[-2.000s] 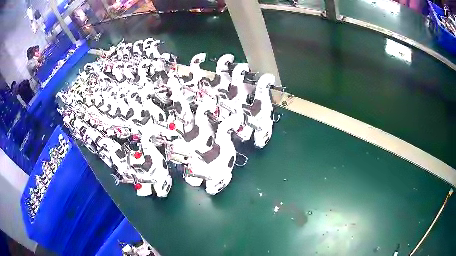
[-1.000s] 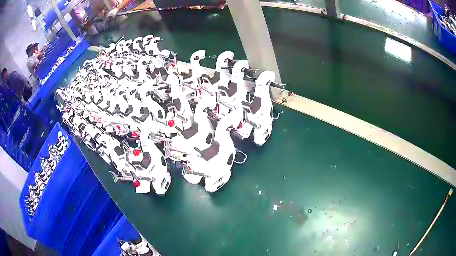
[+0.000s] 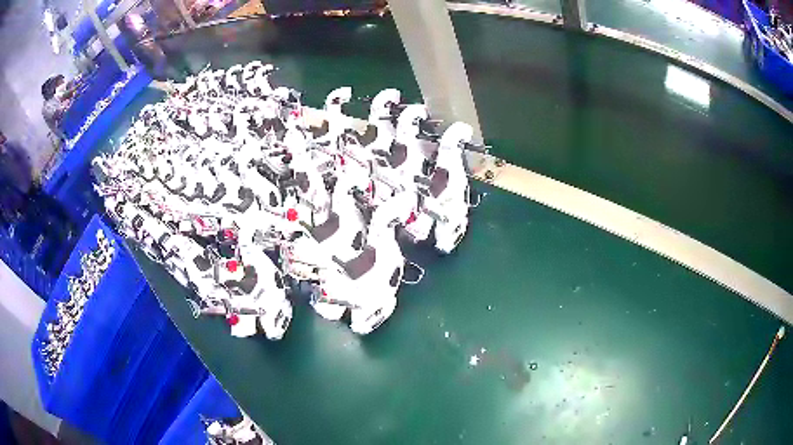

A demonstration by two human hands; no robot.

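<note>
Neither my left hand nor my right hand is in the picture. Many white toy scooters stand in dense rows on the green tabletop, left of the middle. The nearest toy scooter has a dark seat and a curved white front. Another toy scooter stands at the right end of the group. Red dots show on several scooters. A slim pale stick tool lies at the table's right edge, cut off by the picture's lower rim.
Blue crates with white parts stand beside the table's left edge. A pale rail crosses the table, and a pale post rises from it. Small white specks lie on the green surface. A person is at the far left. A blue tote is at the top right.
The whole view has shifted very slightly, and the scooters sit a little further left in the picture. The far person's posture looks slightly changed. The scooters keep their arrangement on the table.
</note>
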